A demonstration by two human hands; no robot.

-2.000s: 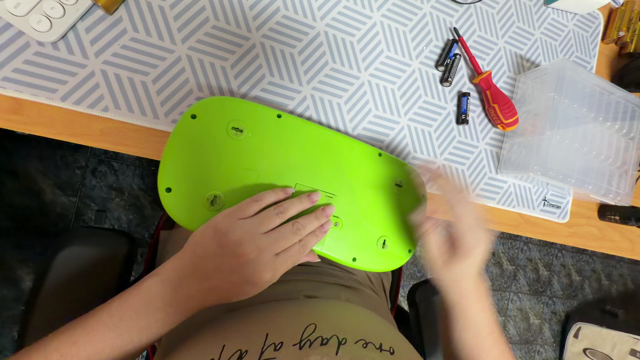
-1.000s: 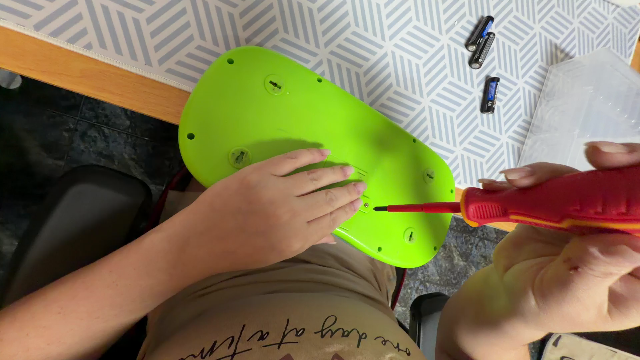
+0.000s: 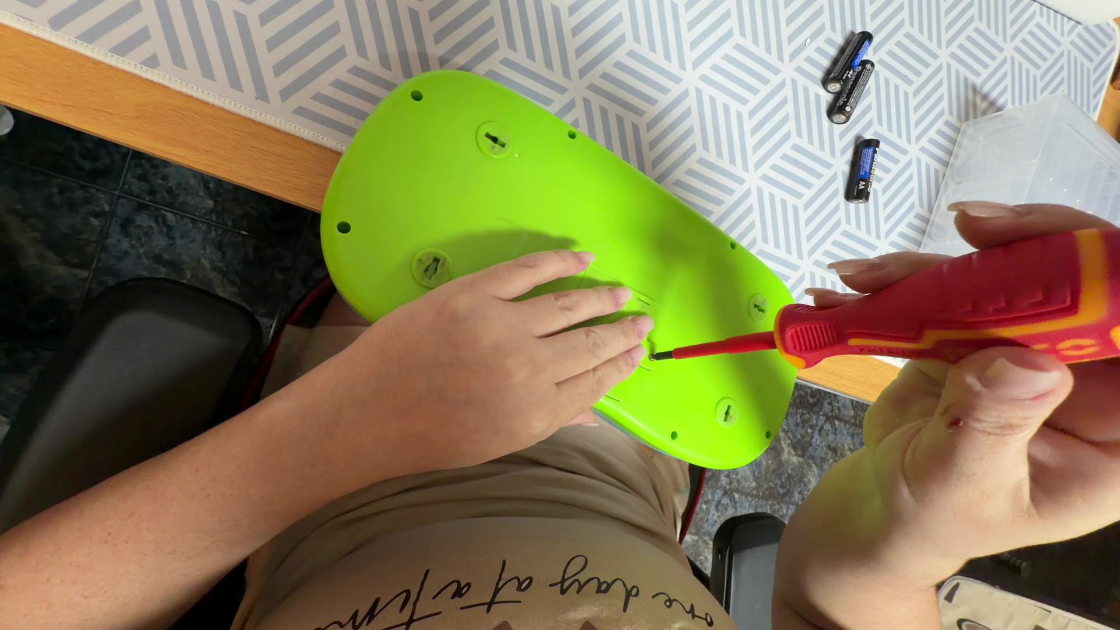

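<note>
A bright green plastic casing (image 3: 560,201), with screw holes and keyhole slots, rests across my lap and the table edge. My left hand (image 3: 516,350) lies on it palm down, fingers over the battery cover, whose edge lines show beside the fingertips. A red and orange insulated screwdriver (image 3: 945,302) is held by its handle in my right hand (image 3: 980,437). The screwdriver's dark tip meets a small screw (image 3: 653,357) close to my left fingertips. Part of the battery cover is hidden under my left hand.
Several AA batteries (image 3: 863,171) lie on the patterned desk mat (image 3: 682,79). Behind my right hand stands a clear plastic box (image 3: 1032,157). The wooden table edge (image 3: 175,114) runs beside the casing. Black chair armrests (image 3: 131,394) flank my lap.
The red screwdriver lay on the mat by the batteries two seconds ago; my right hand has taken it up and brought it to the casing. My left hand has stayed on the casing.
</note>
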